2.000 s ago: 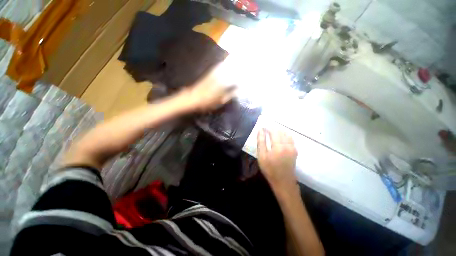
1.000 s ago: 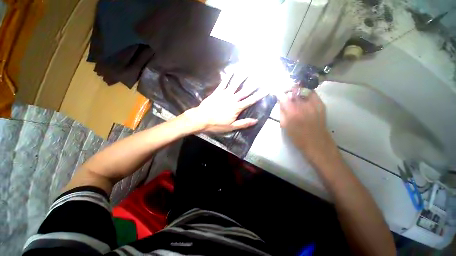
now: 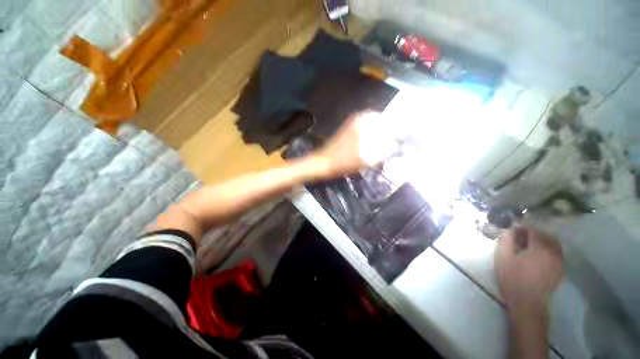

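A shiny dark leather panel (image 3: 393, 228) lies on the white machine table, its right end by the needle area (image 3: 484, 214) under the glaring lamp. A stitched rectangle shows on it. My left hand (image 3: 358, 144) is at the panel's far left part, washed out by the glare; whether it grips anything is unclear. My right hand (image 3: 530, 263) is right of the needle area, with its fingers curled and blurred; a small dark spot shows at them. Matte black cut pieces (image 3: 284, 91) lie on the cardboard left of the lamp.
The sewing machine's white body (image 3: 596, 182) stands at the right. Cardboard with orange-brown tape (image 3: 116, 91) and a quilted silvery covering (image 3: 91, 203) are at the left. A red plastic object (image 3: 224, 298) is below the table. A red item (image 3: 417, 50) lies at the back.
The view has shifted. My left hand has lifted from its spread, flat pose on the panel and moved towards its far left part. My right hand has moved a little away from the needle area.
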